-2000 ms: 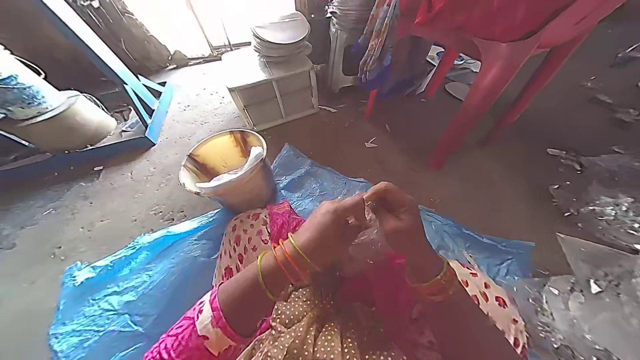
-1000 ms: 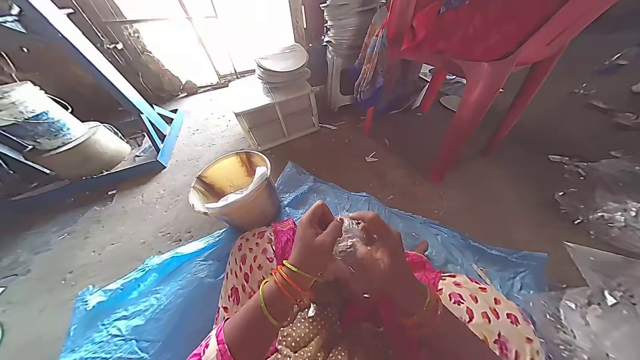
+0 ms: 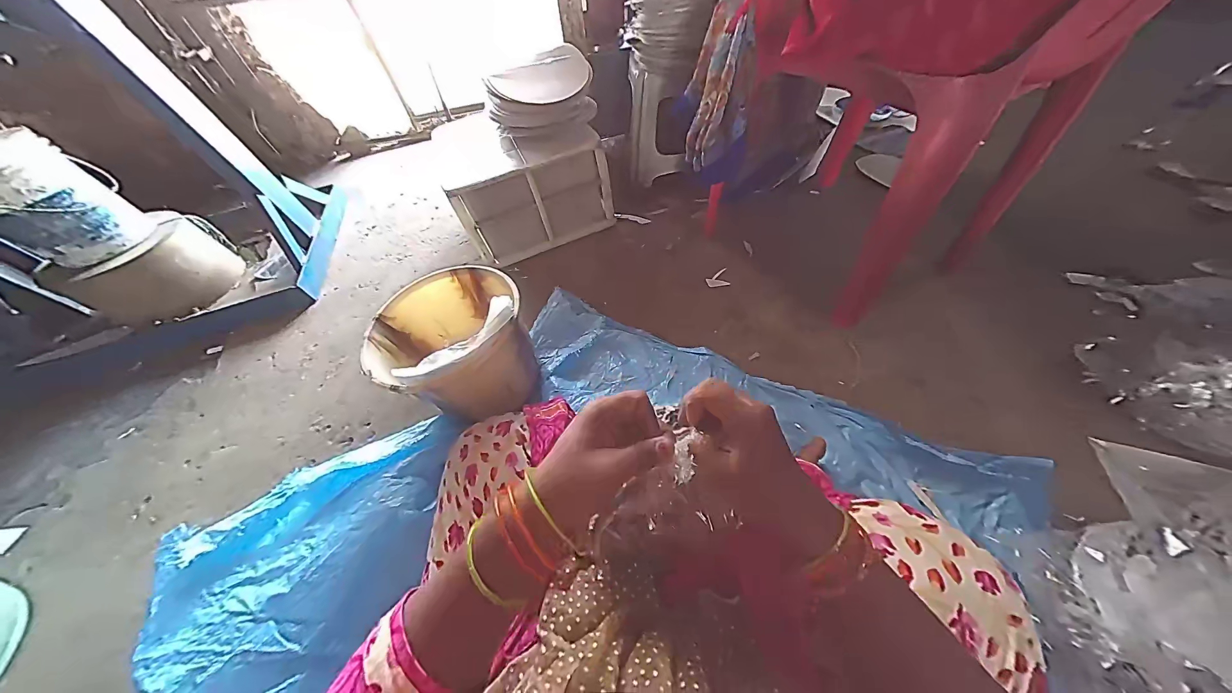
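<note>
Over my lap, my left hand and my right hand are close together, each pinching the gathered top of a clear plastic bag. The bag hangs between them above a dotted beige cloth. What it contains is too blurred to tell. A yellowish plastic bucket with white material inside stands just beyond my left knee. Under my legs a blue plastic sheet is spread on the floor.
A crate bears stacked round plates. A red plastic chair stands at the upper right. Clear plastic with scraps lies at the right. At the left are a blue metal frame and buckets.
Two seconds ago my hands pinched close together at the bag's top; now they are slightly apart, with the gathered plastic showing between them. The bucket has stayed beside my knee.
</note>
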